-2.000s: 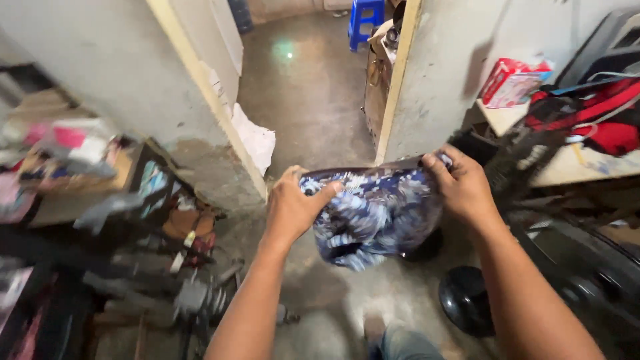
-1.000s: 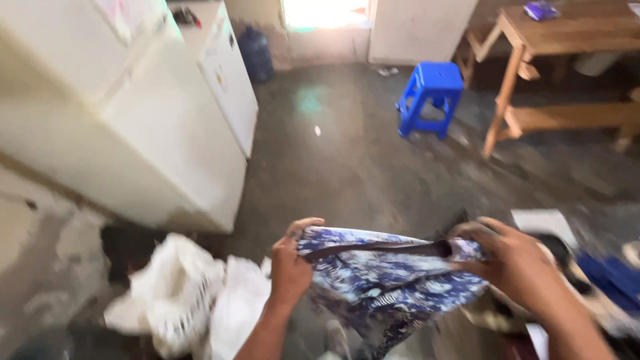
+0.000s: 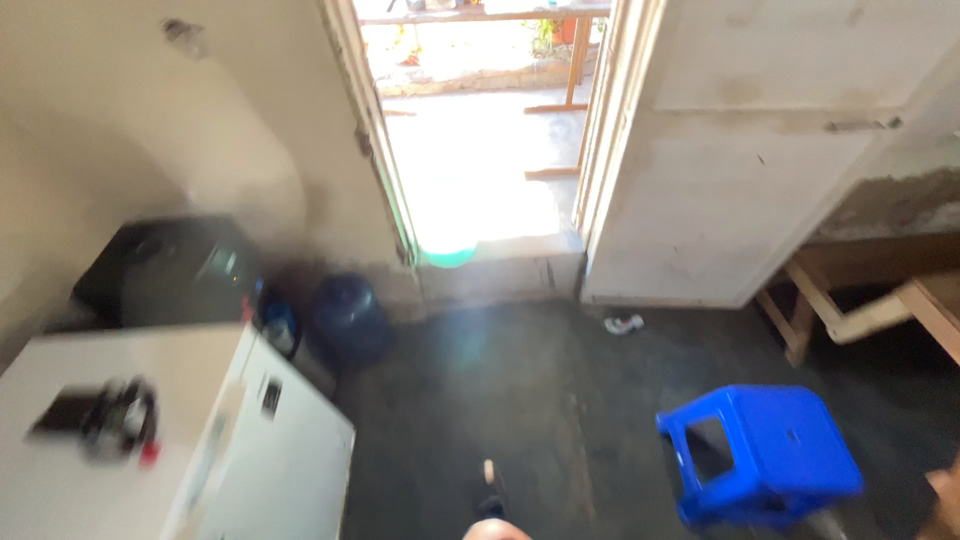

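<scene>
Neither my left hand nor my right hand can be made out, and the patterned blue cloth is out of view. At the bottom centre edge shows a small patch of bare skin (image 3: 495, 529), too cut off to tell which body part it is. Just above it, part of a foot (image 3: 489, 472) is on the dark floor. A blue plastic stool (image 3: 799, 442) stands at the lower right.
Ahead, a bright doorway (image 3: 480, 172) has a raised sill (image 3: 502, 277); a pale door (image 3: 750, 195) is at its right. On the left are a white refrigerator (image 3: 277, 442), with small items on top, and a blue water jug (image 3: 349, 319). Wooden furniture (image 3: 874, 319) stands at right.
Both hands and the blue patterned cloth held between them have gone out of view. The view has moved forward through the room towards the bright doorway.
</scene>
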